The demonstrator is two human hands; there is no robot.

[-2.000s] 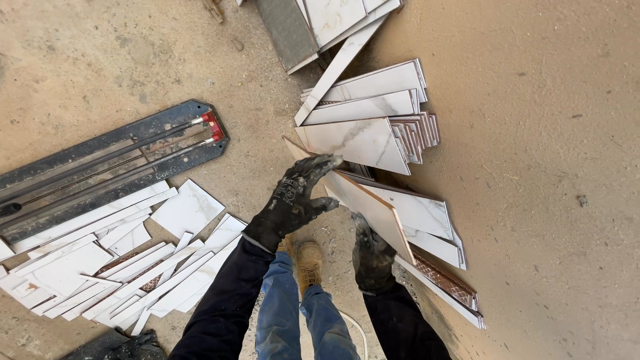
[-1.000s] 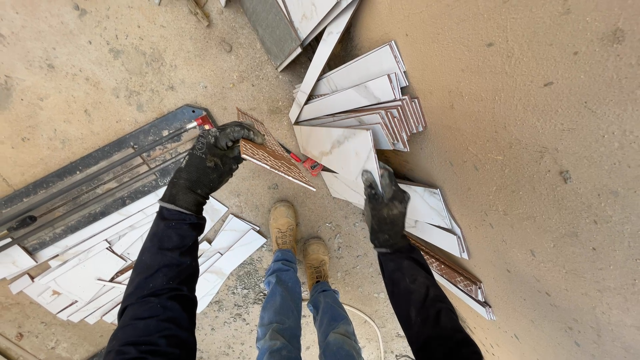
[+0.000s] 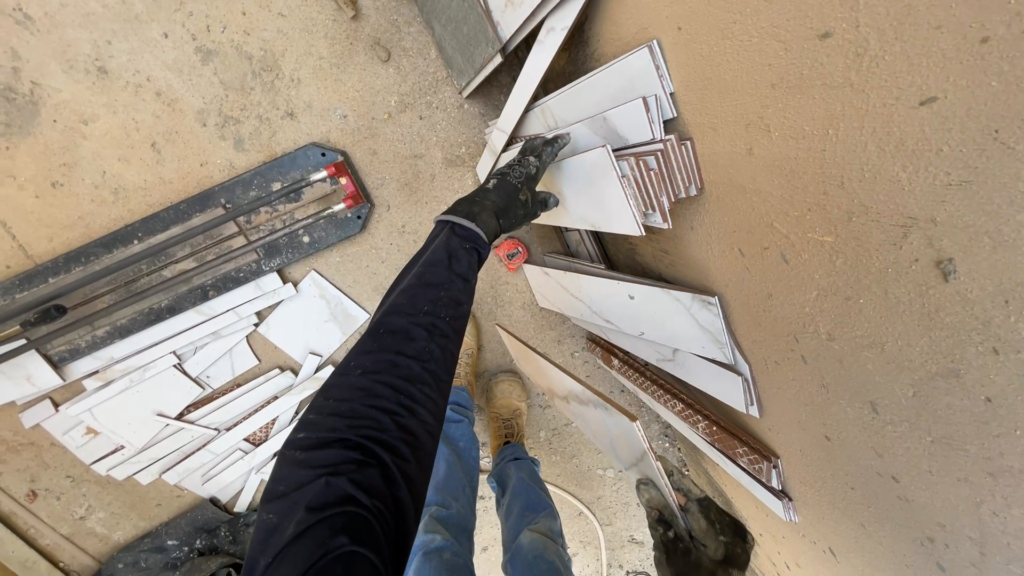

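My left hand [image 3: 516, 188], in a black work glove, reaches over a stack of white marbled tiles [image 3: 592, 196] that lean at the wall; its fingers are spread and touch or hover at the front tile, which I cannot tell apart. My right hand [image 3: 696, 524], gloved too, grips the lower end of a long marbled tile [image 3: 584, 404], held tilted near my boots. More tiles [image 3: 632, 308] lean between the two hands. A red tape measure [image 3: 511, 254] lies on the floor just below my left hand.
A manual tile cutter [image 3: 240, 216] lies on the floor at the left, with many cut tile pieces [image 3: 160, 400] beside it. Grey tiles [image 3: 460, 40] stand at the top. A pale hose [image 3: 588, 512] curves near my boots. The wall [image 3: 864, 240] bounds the right.
My left hand has let go of the tile piece it held a second ago and moved right to the upper stack. My right hand has moved down and now holds a tile.
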